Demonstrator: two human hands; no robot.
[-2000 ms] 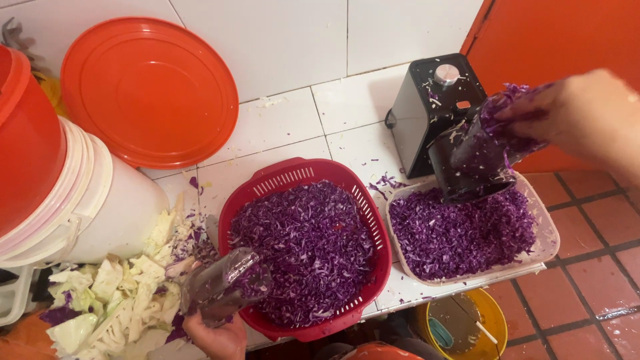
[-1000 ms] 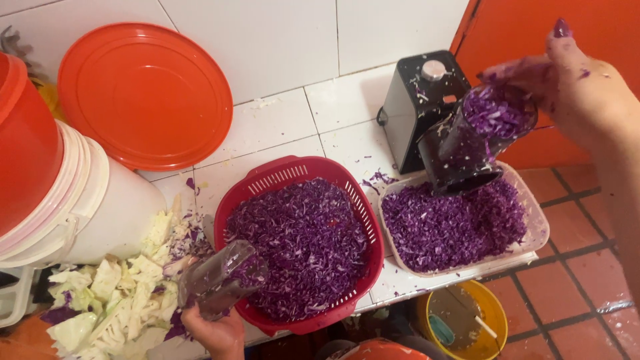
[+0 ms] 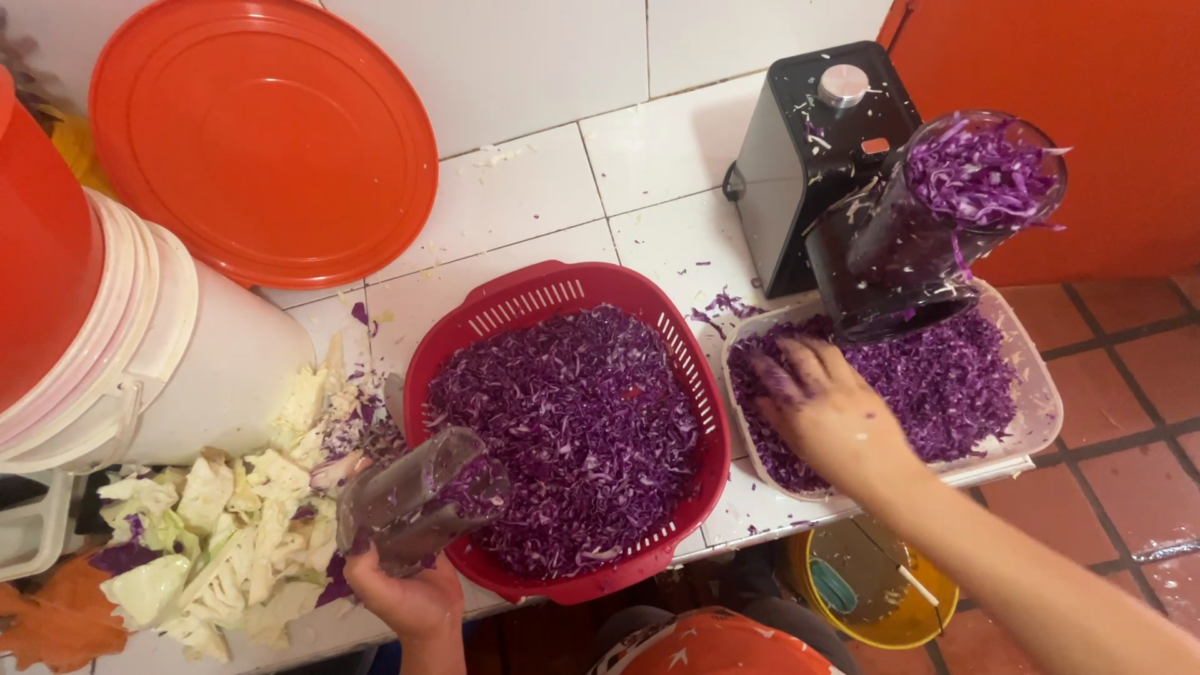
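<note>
My left hand (image 3: 405, 600) grips a dark translucent plastic food pusher (image 3: 417, 497), tilted over the left edge of the red plastic colander (image 3: 717, 450), which is full of shredded purple cabbage (image 3: 581, 431). To the right, my right hand (image 3: 830, 412) rests with its fingers in the shredded cabbage of a clear rectangular plastic container (image 3: 1041, 394); its fingertips are partly buried, so whether they grasp any is hidden. Just above that hand is the black outlet of an electric vegetable shredder (image 3: 778, 178). Its feed tube (image 3: 984, 178) is filled to the rim with purple shreds.
Cabbage cores and pale leaves (image 3: 234, 553) lie in a heap at left, beside a white bucket (image 3: 216, 347). A round orange lid (image 3: 267, 141) leans on the tiled wall. Below the counter edge stands a yellow bucket (image 3: 881, 581) on the red tile floor.
My right hand has moved from the shredder's feed tube down into the clear container. The left hand still holds the pusher near the colander.
</note>
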